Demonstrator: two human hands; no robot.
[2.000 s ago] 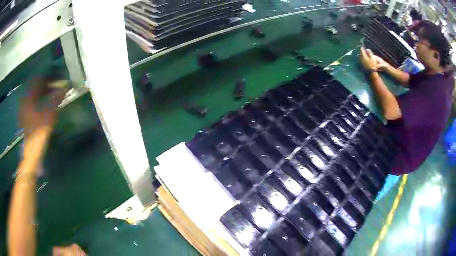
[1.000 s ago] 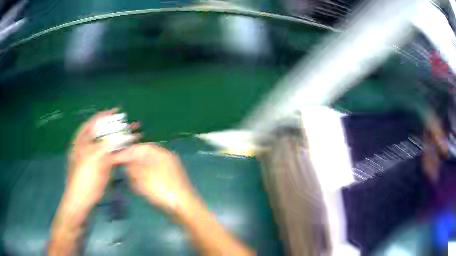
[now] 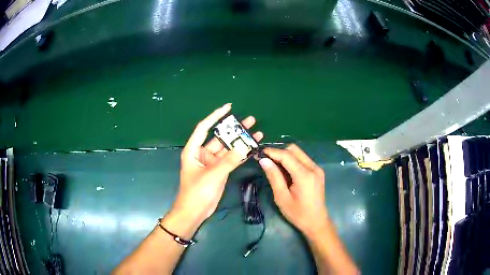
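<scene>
My left hand [image 3: 207, 166] holds an open black case with a pale circuit board [image 3: 232, 131] in it, just above the bench edge. My right hand [image 3: 298, 185] pinches a small dark part or cord end [image 3: 258, 153] at the lower right end of the case, touching it. A bundled black cord [image 3: 251, 201] hangs or lies below, between the hands, with its plug end [image 3: 250, 248] pointing down. Whether it joins the part in my right fingers is hard to tell.
Part-built adapters [image 3: 50, 189] with cords lie at left on the green bench [image 3: 129, 188]. Behind is the green belt [image 3: 177, 80] with dark pieces and pale scraps. A white frame post [image 3: 440, 110] and tray stacks [image 3: 430, 204] stand at right; another stack edge [image 3: 8, 215] at far left.
The view has swung left from the trays and the other person, and steadied. Both hands, close together a second ago, now show the case in the left and the right fingers at its end.
</scene>
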